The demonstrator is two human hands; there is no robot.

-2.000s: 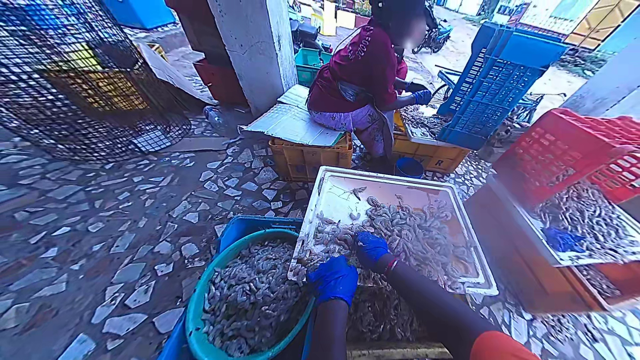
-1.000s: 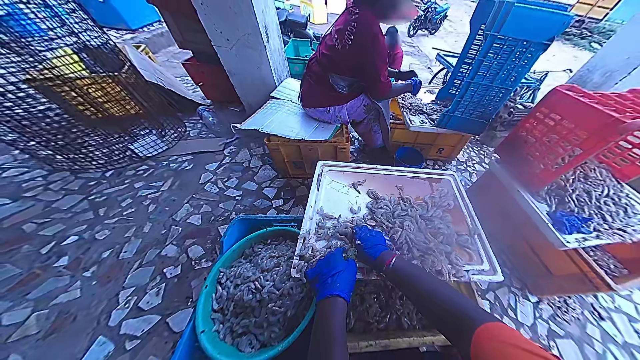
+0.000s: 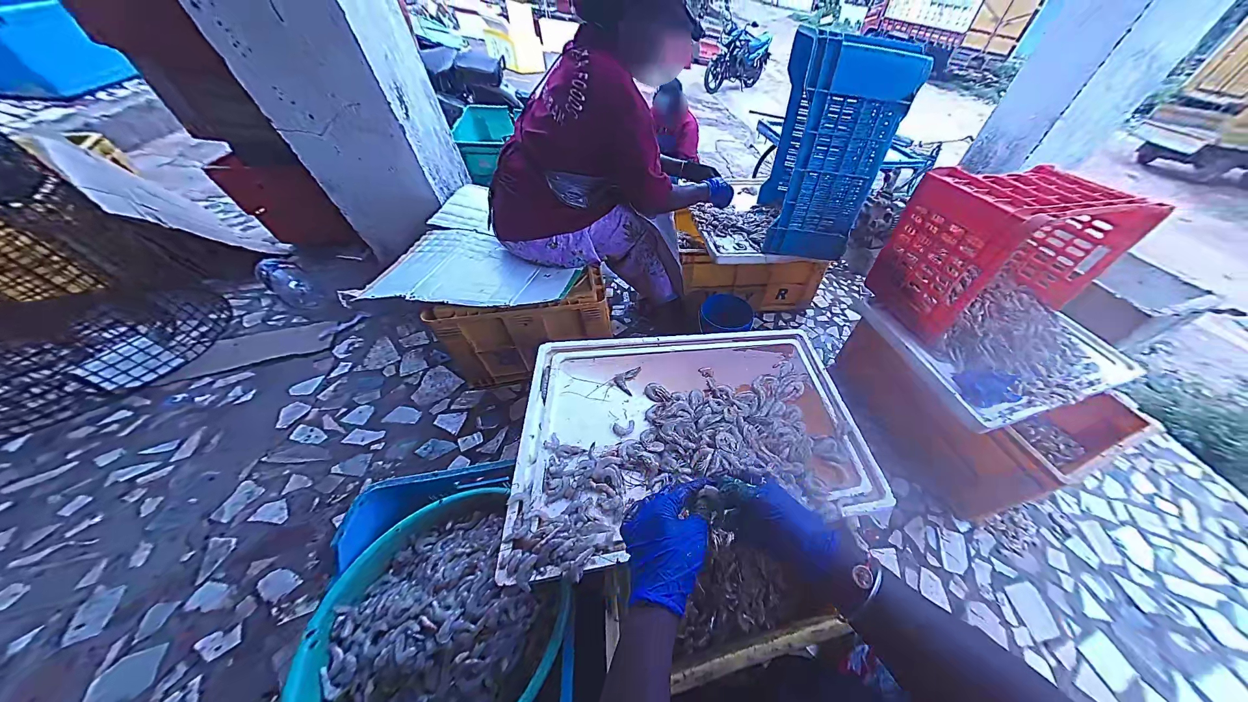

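Observation:
My left hand (image 3: 667, 542), in a blue glove, and my right hand (image 3: 788, 526), also gloved in blue, meet at the near edge of a white tray (image 3: 819, 363). Between their fingers is a small shrimp, partly hidden by the gloves. Many shrimp (image 3: 721, 429) are heaped over the tray's middle and right, with more at its left corner. Below my hands, a crate (image 3: 770, 651) holds a darker pile of shrimp or shrimp waste. At the lower left, a round green tub (image 3: 317, 634) is full of shrimp.
Ahead, a person (image 3: 595, 146) sits on a cardboard-covered yellow crate (image 3: 517, 341) beside stacked blue crates (image 3: 840, 146). To the right, a tilted red crate (image 3: 975, 234) spills shrimp onto another tray (image 3: 1092, 375). A small blue bucket (image 3: 726, 312) stands beyond my tray. Black netting (image 3: 107, 351) lies left.
Both my hands have drawn back from over the shrimp to the tray's near edge and come together. A second person has come into sight beyond the seated one.

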